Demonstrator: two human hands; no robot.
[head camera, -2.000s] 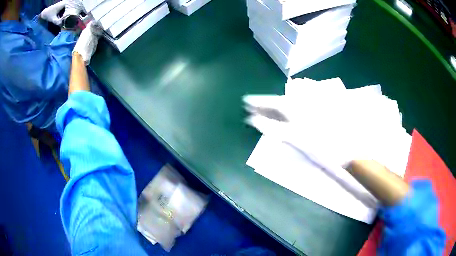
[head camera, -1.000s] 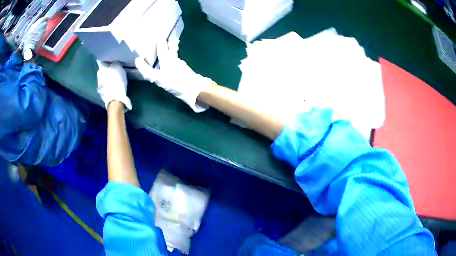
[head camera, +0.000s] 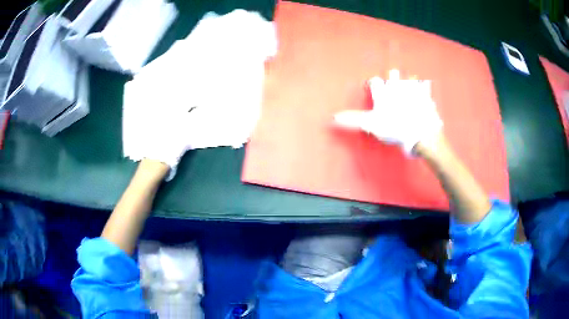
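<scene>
A fanned stack of white bags (head camera: 209, 75) lies on the dark green bench, left of the red-orange mat (head camera: 312, 81). My left hand (head camera: 163, 144), in a white glove, is at the lower left of the stack. Its fingers blend into the overexposed white, so its grip cannot be told. My right hand (head camera: 404, 113), also in a white glove, is over the right half of the mat with its fingers spread and nothing in it.
Stacked white boxes (head camera: 53, 93) with dark faces stand at the upper left. A small white device (head camera: 515, 58) lies right of the mat. Another red mat (head camera: 558, 87) is at the right edge. A pale packet (head camera: 171, 277) is below the bench. Blue-clothed people are at both sides.
Both hands have left the stacked boxes. The left is now at the bag stack and the right over the mat. The view has swung right, bringing the whole mat into sight.
</scene>
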